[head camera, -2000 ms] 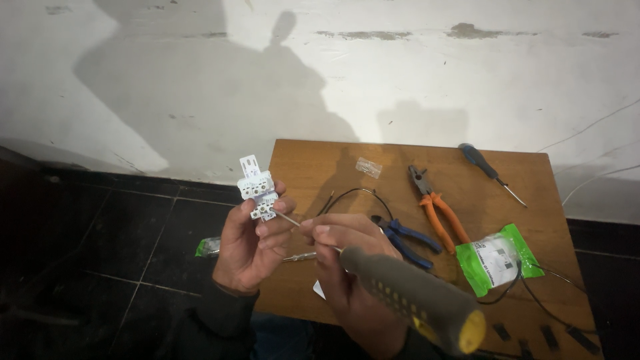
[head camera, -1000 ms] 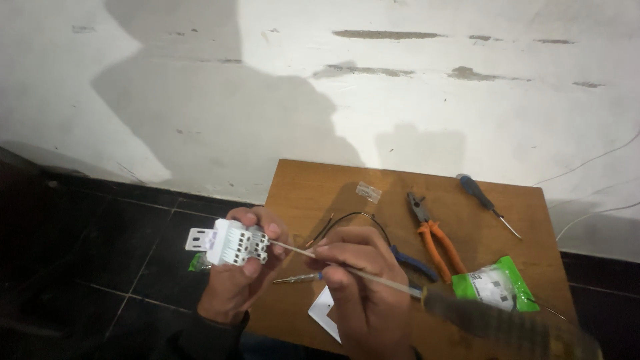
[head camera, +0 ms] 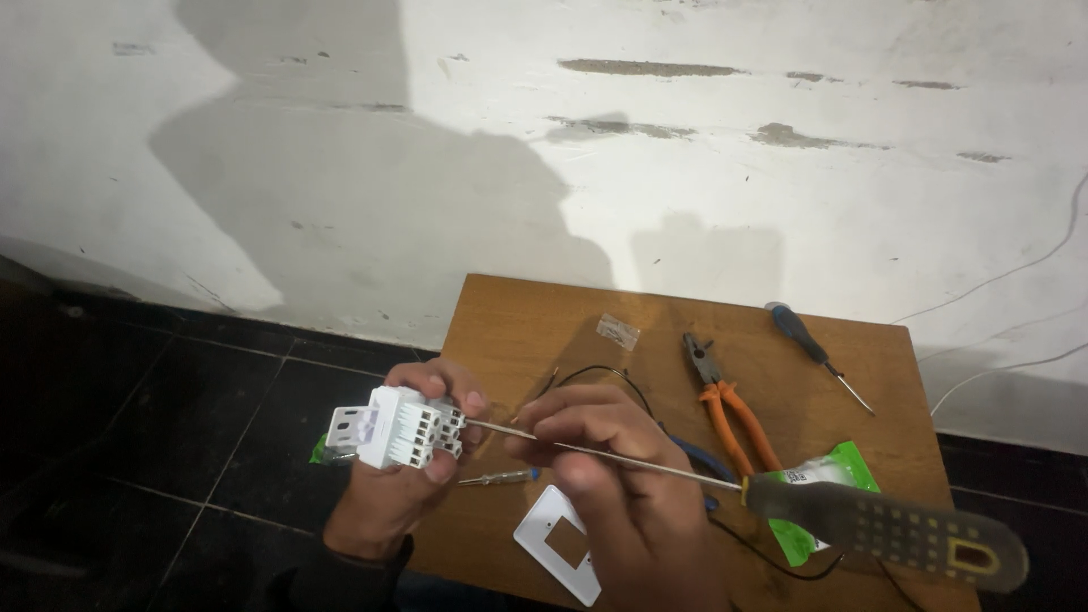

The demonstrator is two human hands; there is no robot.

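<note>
My left hand [head camera: 408, 476] grips a white plastic electrical module [head camera: 412, 429] with rows of screw terminals, its slotted mounting tab pointing left. My right hand [head camera: 620, 476] holds the thin shaft of a long screwdriver [head camera: 884, 523], whose dark handle with yellow marks extends to the lower right. The screwdriver's tip is at the terminals on the module's right side; whether it sits in a screw cannot be told. Below my hands, a white cover plate [head camera: 544, 518] with a rectangular opening lies on the wooden table [head camera: 510, 314], partly hidden by my right hand.
On the table are orange-handled pliers [head camera: 722, 408], a blue-and-black screwdriver [head camera: 803, 336], a small clear packet [head camera: 618, 331], a small tester-like screwdriver [head camera: 501, 478], a blue-handled tool [head camera: 705, 459], dark wire [head camera: 603, 369] and a green-and-white package [head camera: 854, 463]. A scuffed wall [head camera: 476, 212] stands behind.
My left hand has turned the module from upright to sideways, its tab now pointing left. The screwdriver's tip stays near its terminals. More of the white cover plate shows.
</note>
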